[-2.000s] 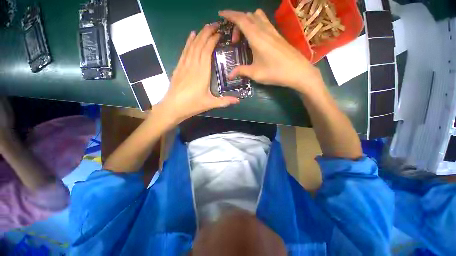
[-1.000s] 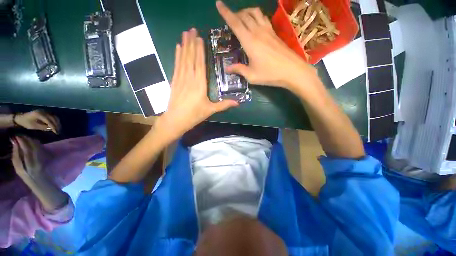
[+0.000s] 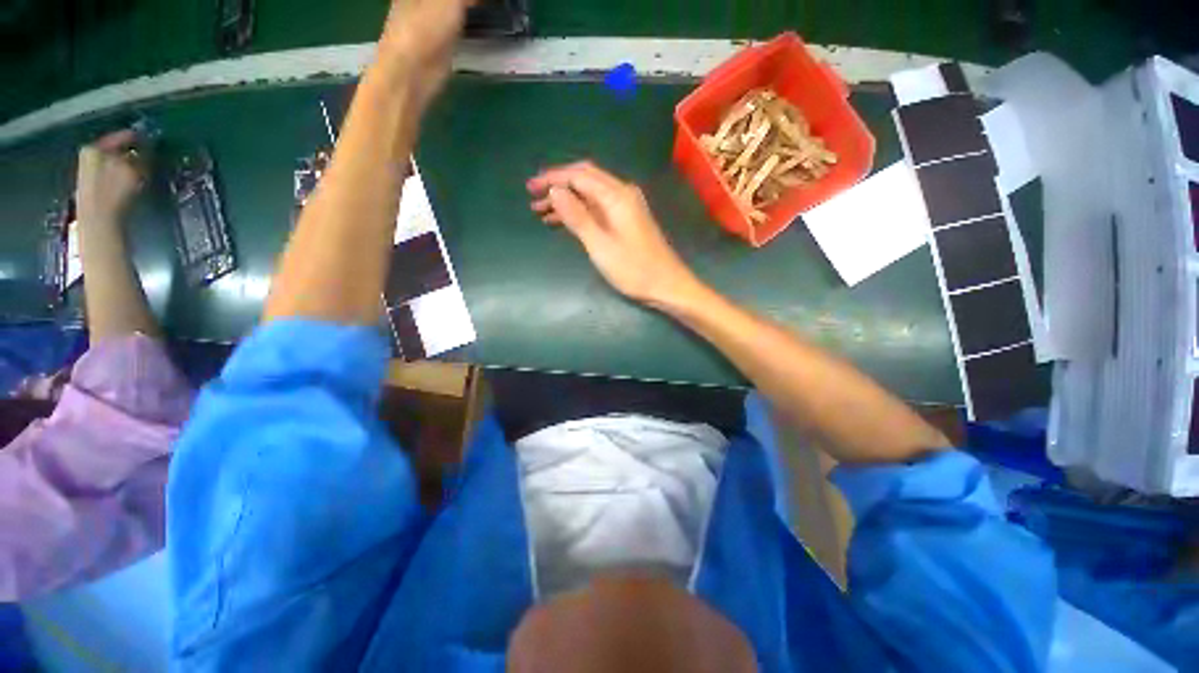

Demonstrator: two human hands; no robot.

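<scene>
My left hand (image 3: 427,29) is stretched out to the far line at the top edge, blurred and partly cut off. A dark phone body (image 3: 500,16) lies just right of it on the line; whether my fingers touch it cannot be told. My right hand (image 3: 598,221) is over the green mat (image 3: 552,309), fingers loosely bent and apart, holding nothing. One phone body (image 3: 200,217) lies on the mat at the left. Another (image 3: 310,175) is mostly hidden behind my left forearm.
A red bin (image 3: 842,112) of tan strips (image 3: 769,147) stands right of my right hand, with a white slip (image 3: 865,224) and a black-celled strip (image 3: 980,250) beyond. White trays (image 3: 1144,289) are at far right. A small blue object (image 3: 621,79) lies near the pale edge. A neighbour's arm (image 3: 116,250) reaches in at left.
The phone body between my hands has gone from the mat in front of me. My left hand has moved far forward; my right hand has drawn down a little. The view takes in more of the far line.
</scene>
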